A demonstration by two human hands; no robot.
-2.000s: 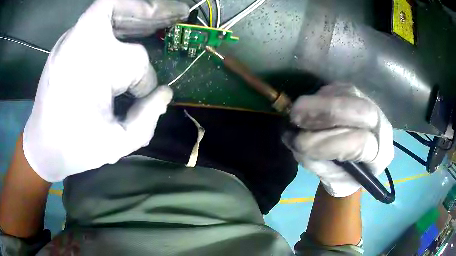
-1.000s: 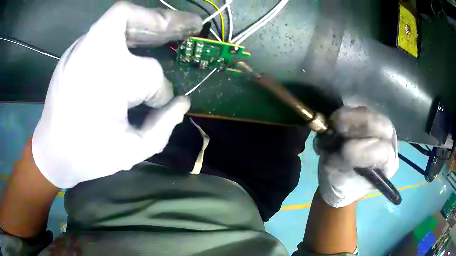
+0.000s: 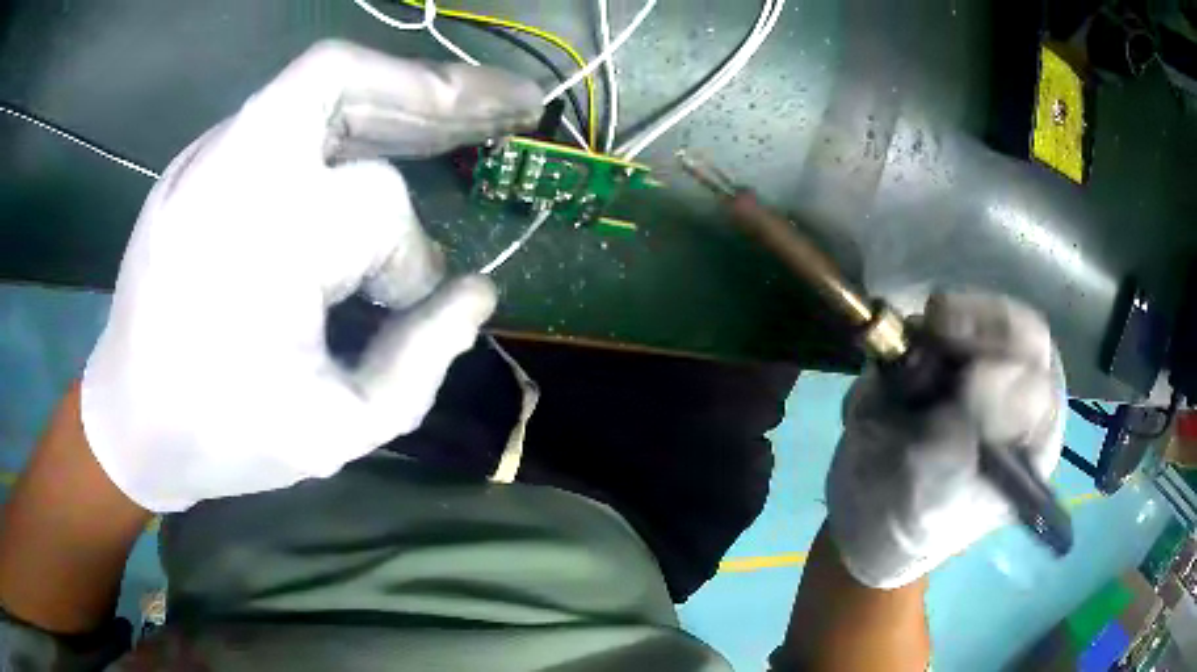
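My left hand [image 3: 276, 282], in a white glove, is at the left. Its upper finger reaches the left end of a small green circuit board [image 3: 551, 184]. Its lower fingers pinch a thin solder wire [image 3: 515, 247], whose far end reaches the board's lower edge. My right hand [image 3: 948, 440], gloved, holds the soldering iron [image 3: 807, 260] by its black handle. The iron's tip is right of the board, apart from it. White lead wires [image 3: 696, 92], a yellow-green wire [image 3: 525, 26] and a black wire run up from the board.
The dark green bench mat [image 3: 656, 292] lies under the board, its front edge below my hands. A yellow sponge [image 3: 1061, 112] sits in a dark holder at the upper right. Black cables [image 3: 1096, 427] hang at the right over the blue floor.
The iron's tip has moved from the board out to the right, and my right hand moved right and down. The board and my left hand shifted slightly right and down in view.
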